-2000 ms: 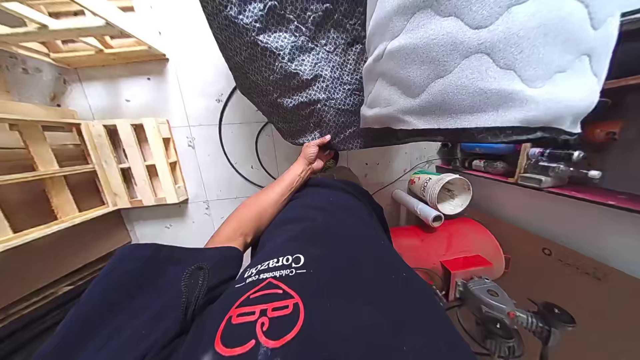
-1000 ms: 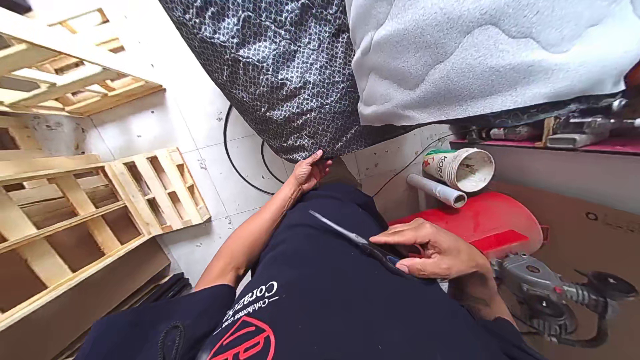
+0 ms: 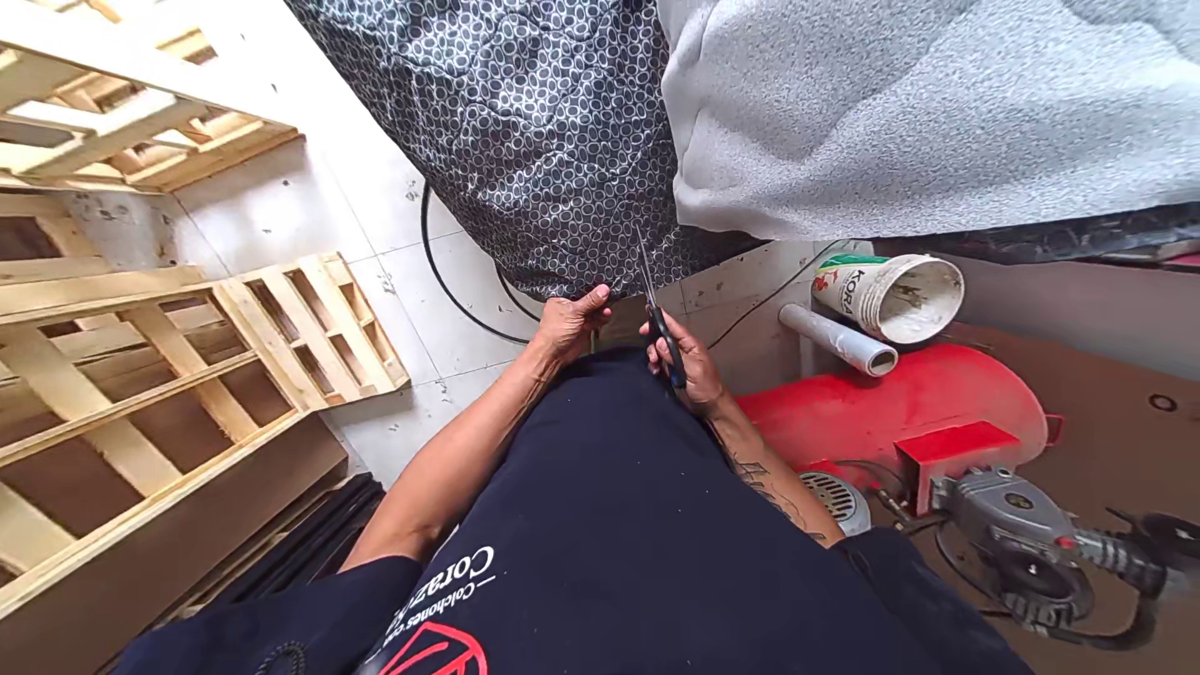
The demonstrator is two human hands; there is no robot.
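My left hand pinches the lower edge of a dark fabric with a pattern of small rings, which hangs down from the top of the view. Just right of it, my right hand holds a pair of scissors by the dark handles. The blades point up and lie in front of the patterned fabric near its lower edge; whether they touch it I cannot tell. A light grey quilted fabric covers the upper right, beside the dark one.
Wooden pallet-like frames stand on the left. To the right are a plastic bucket, a grey tube and a red air compressor tank with its grey motor head. A black hose lies on the tiled floor.
My right hand, out of view two seconds ago, has moved with the scissors from over my shirt to the fabric's lower edge. My left hand stays on that edge.
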